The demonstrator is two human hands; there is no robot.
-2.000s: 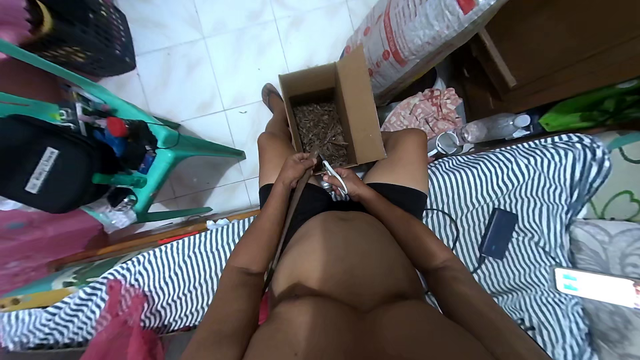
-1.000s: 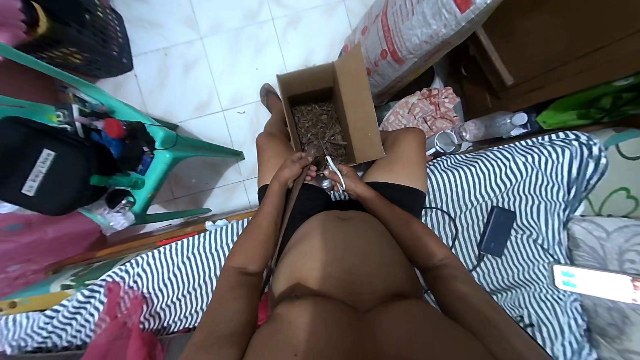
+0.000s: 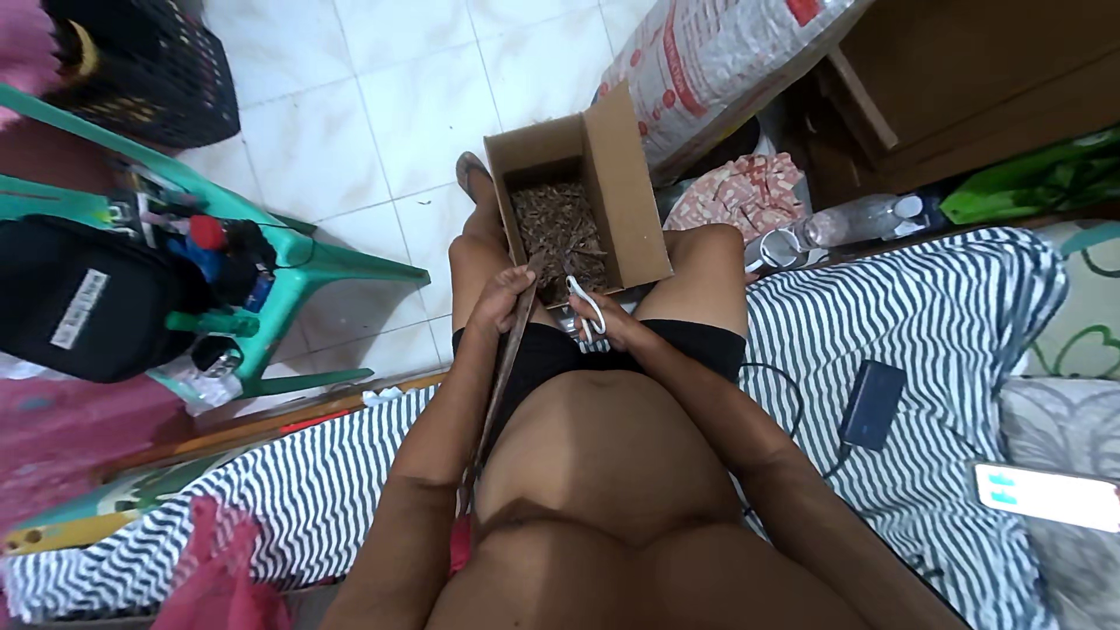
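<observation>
My left hand (image 3: 503, 300) grips the upper end of a long brown dried strip (image 3: 509, 366), perhaps a leaf, which runs down beside my belly. My right hand (image 3: 612, 321) is closed on the white handles of a pair of scissors (image 3: 588, 306), whose blades point toward the box and are hard to make out. An open cardboard box (image 3: 641, 229) sits between my legs, just beyond both hands. Brown dried cuttings (image 3: 560, 229) cover its bottom. The strip's tip is near the box's near edge, to the left of the scissors and apart from them.
A green plastic chair (image 3: 306, 262) with a black bag (image 3: 79, 297) stands at left. A large printed sack (image 3: 709, 79) leans beyond the box. At right are a plastic bottle (image 3: 853, 223), a metal cup (image 3: 777, 249), a dark power bank (image 3: 873, 405) and a lit phone (image 3: 1046, 497) on the bed.
My left hand has moved slightly left, away from the scissors, with the strip still in it. The right hand keeps hold of the scissors in nearly the same place.
</observation>
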